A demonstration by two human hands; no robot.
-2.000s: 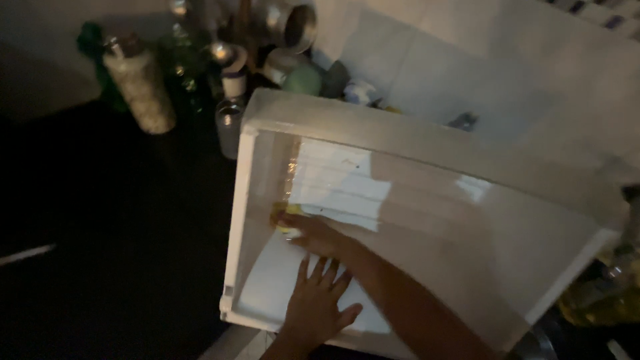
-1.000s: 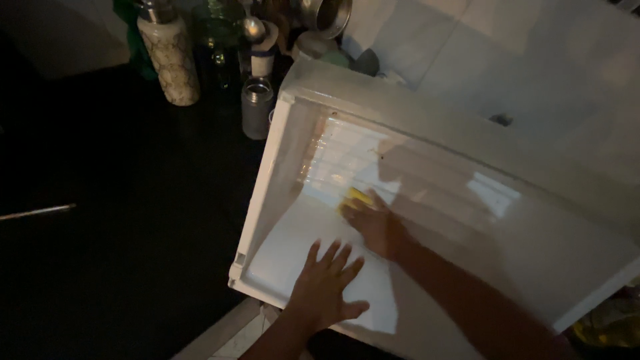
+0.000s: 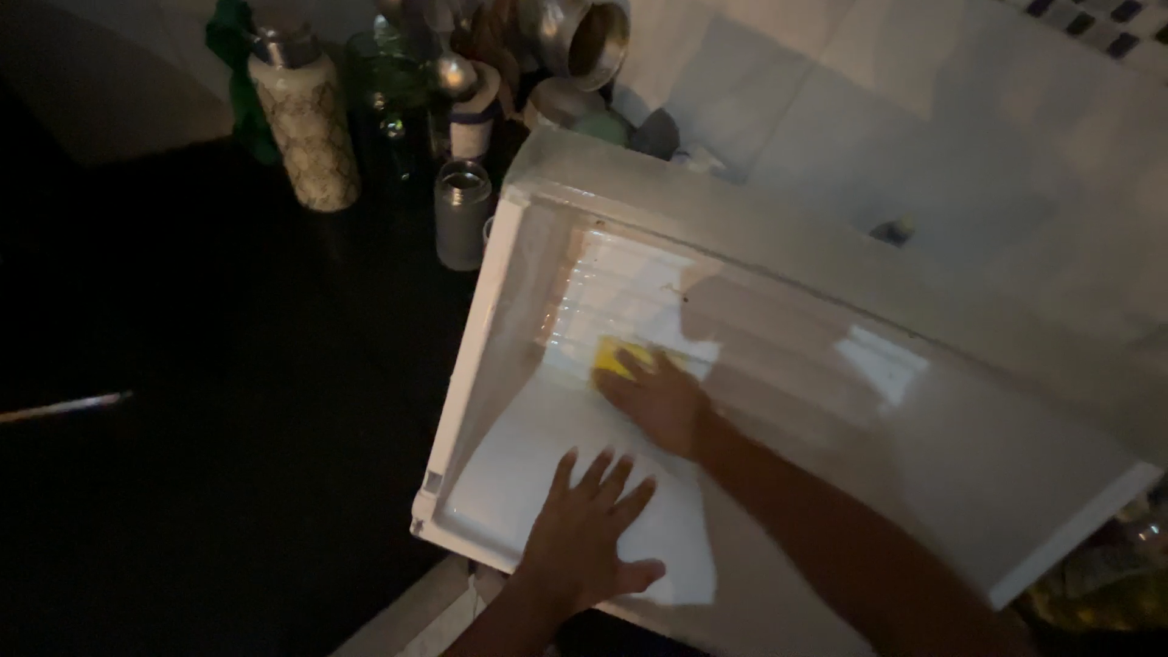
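Observation:
A large white plastic drawer or bin with a ribbed inner part lies tilted before me. My right hand presses a yellow sponge or cloth against its inner surface, beside the ribs. Lower down, my left hand rests with fingers spread over the smooth white surface near the bin's front edge and holds nothing. Small dark specks show on the ribbed part above my right hand.
Behind the bin's left corner stand a patterned bottle, a small clear bottle and a metal pot. A tiled wall rises behind. A dark counter lies left; yellowish items sit at the lower right.
Between two seconds and one second ago, my right hand moved with the yellow sponge or cloth away from the bin's left side. My left hand stays spread near the front edge.

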